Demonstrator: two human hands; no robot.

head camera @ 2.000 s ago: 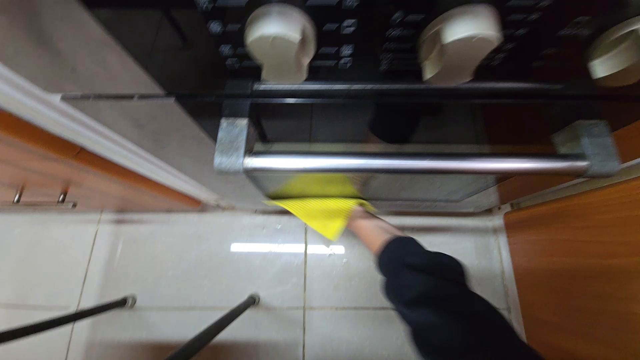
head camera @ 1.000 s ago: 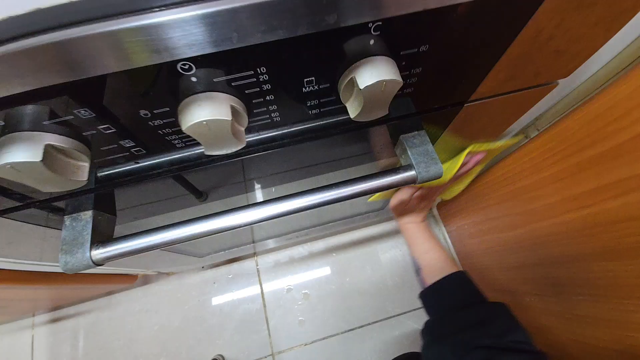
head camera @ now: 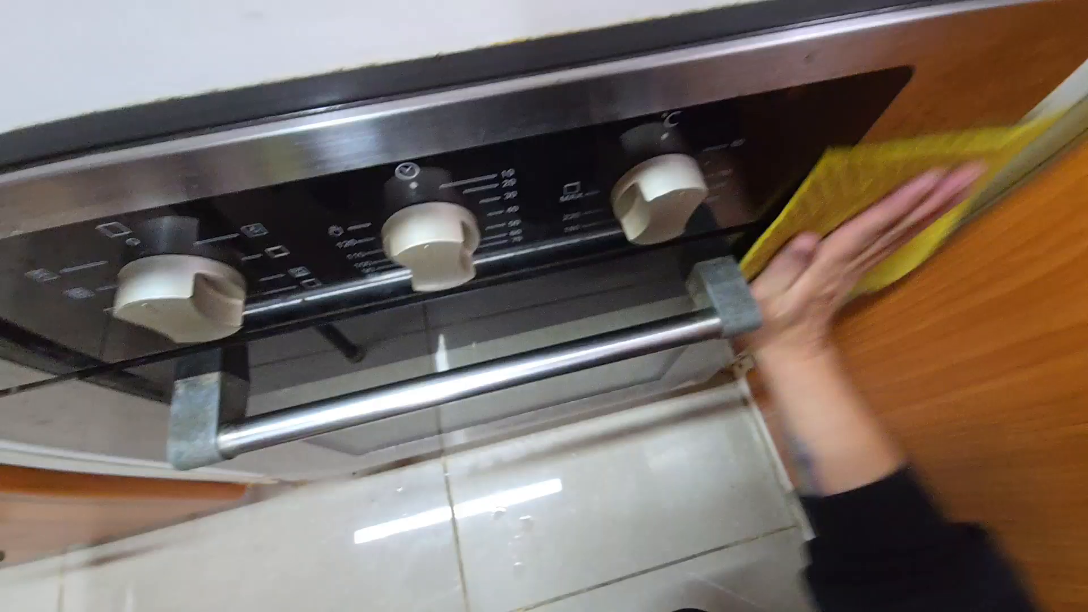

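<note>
My right hand [head camera: 820, 276] lies flat over a yellow cloth [head camera: 884, 174], fingers stretched toward the upper right, holding it against the right end of the oven's front beside the wooden cabinet. Cloth and fingertips are blurred. Just left of my wrist is the grey end bracket of the oven door's metal bar handle [head camera: 476, 382]. Above the handle, the black glass control panel [head camera: 544, 234] carries a left knob [head camera: 178, 297], a middle knob [head camera: 432, 246] and a right knob [head camera: 660, 198], all off-white. My left hand is out of view.
An orange-brown wooden cabinet panel [head camera: 977, 391] stands close on the right, and another wooden front [head camera: 110, 510] is at the lower left. A steel trim strip [head camera: 340, 136] runs above the oven panel. Below lies a light tiled floor [head camera: 620, 510].
My right hand and the cloth have moved from below the door handle to the oven's right side, then up beside the control panel. The view has shifted and tilted strongly.
</note>
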